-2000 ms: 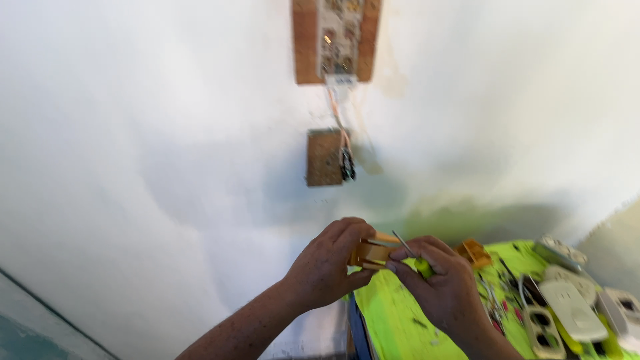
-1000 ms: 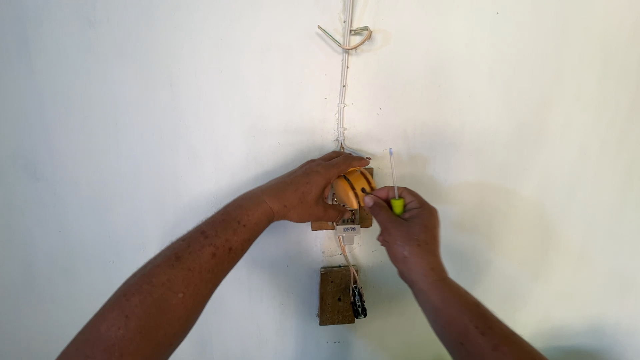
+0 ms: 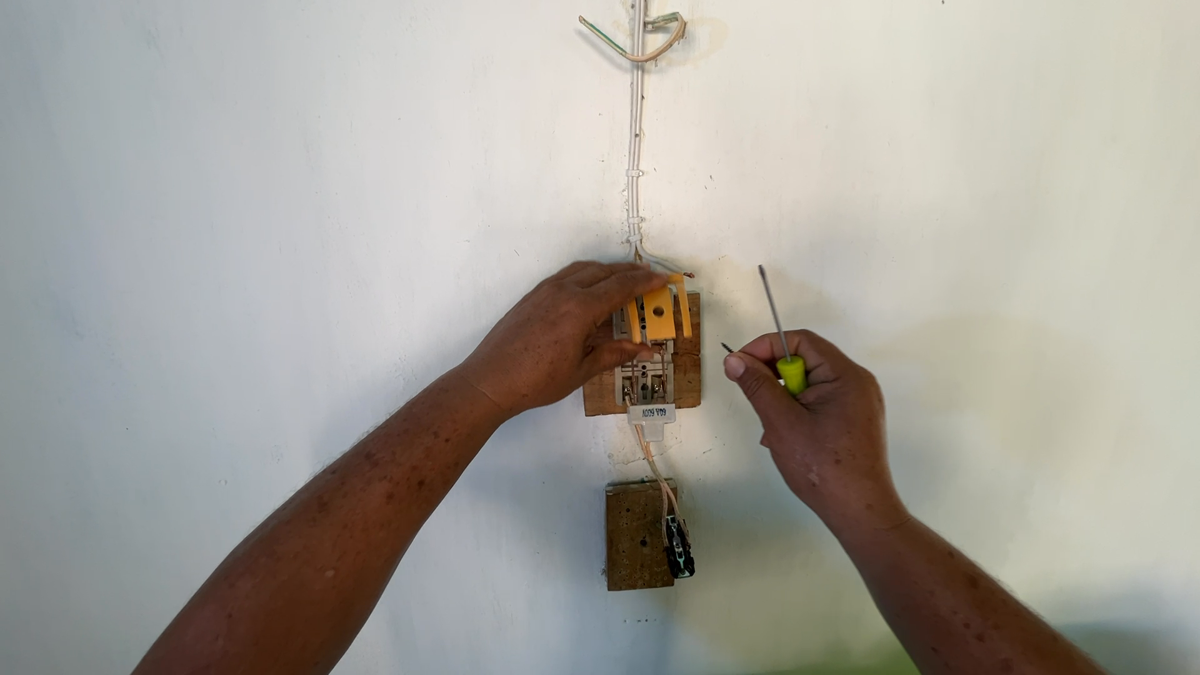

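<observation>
My left hand (image 3: 572, 337) grips an orange plastic cover (image 3: 660, 314) by its left side, over the upper part of a knife switch base (image 3: 643, 377). That base sits on a wooden board (image 3: 687, 375) on the wall, and a pale tab (image 3: 652, 413) bearing writing projects from its lower end. To the right of the board, my right hand (image 3: 825, 412) holds a screwdriver (image 3: 792, 373) with a yellow-green handle, its shaft pointing up. A small dark screw (image 3: 727, 348) is pinched between the thumb and a finger of the same hand.
White cables (image 3: 637, 131) run down the wall to the switch, and a loose wire (image 3: 623, 52) sticks out near the top. Below, wires lead to a black electrical fitting (image 3: 679, 547) hanging at the right edge of a smaller wooden block (image 3: 639, 548).
Both hands have gone from above the yellow-green surface to the wall switch with the cover. Since one second ago, my right hand has moved right, away from the cover. The view has swung upward.
</observation>
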